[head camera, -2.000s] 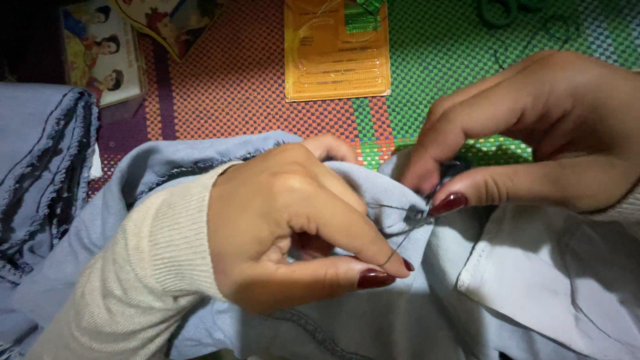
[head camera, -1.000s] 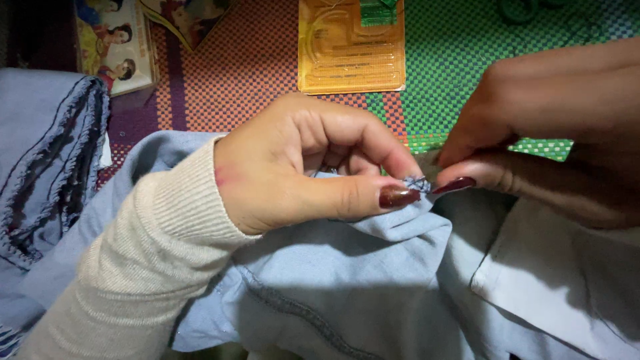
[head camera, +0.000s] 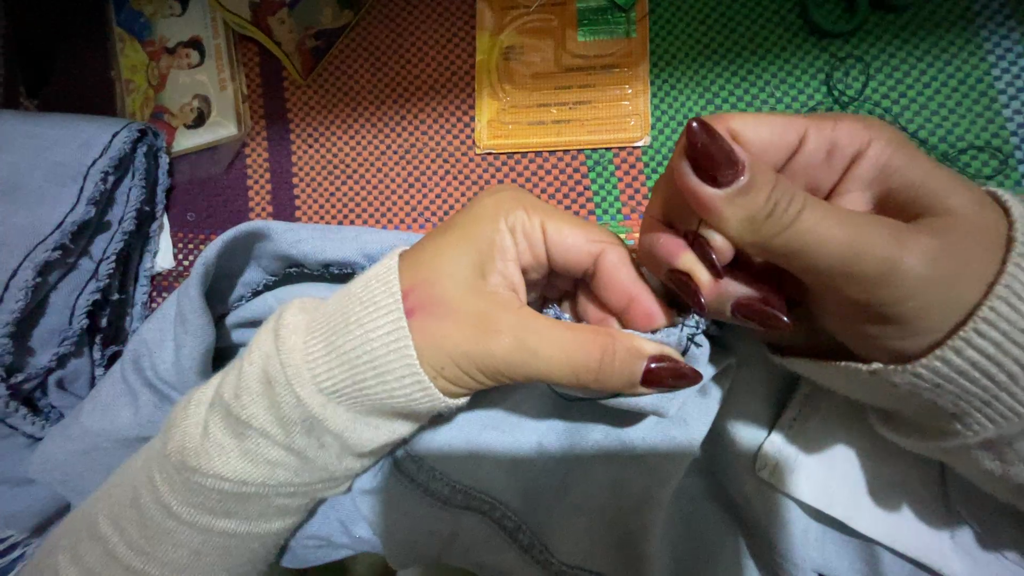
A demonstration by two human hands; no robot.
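Observation:
My left hand (head camera: pixel 544 304) pinches a folded edge of light blue denim fabric (head camera: pixel 544 448) between thumb and fingers. Dark thread stitches (head camera: pixel 691 332) show at the pinched edge, just beyond the thumb. Close to that edge on the right, my right hand (head camera: pixel 808 232) has its fingers curled and its thumb raised against the index finger. A short length of dark thread or a thin needle shows between its fingers; which of the two cannot be told. The fabric spreads below both hands, with a dark overlocked seam and a pale pocket-like piece (head camera: pixel 848 472) at the right.
A woven plastic mat (head camera: pixel 360 136) lies beneath. An orange needle package (head camera: pixel 564 88) is at the top middle, an illustrated packet (head camera: pixel 184 88) at the upper left. Loose dark thread (head camera: pixel 852 88) curls at the upper right, near a green ring-shaped object (head camera: pixel 836 12). More folded denim (head camera: pixel 56 240) lies left.
My right hand has turned so its thumb points up and its fingertips face me. My left hand, lower-fingered and spread around a thread two seconds ago, now pinches the denim edge.

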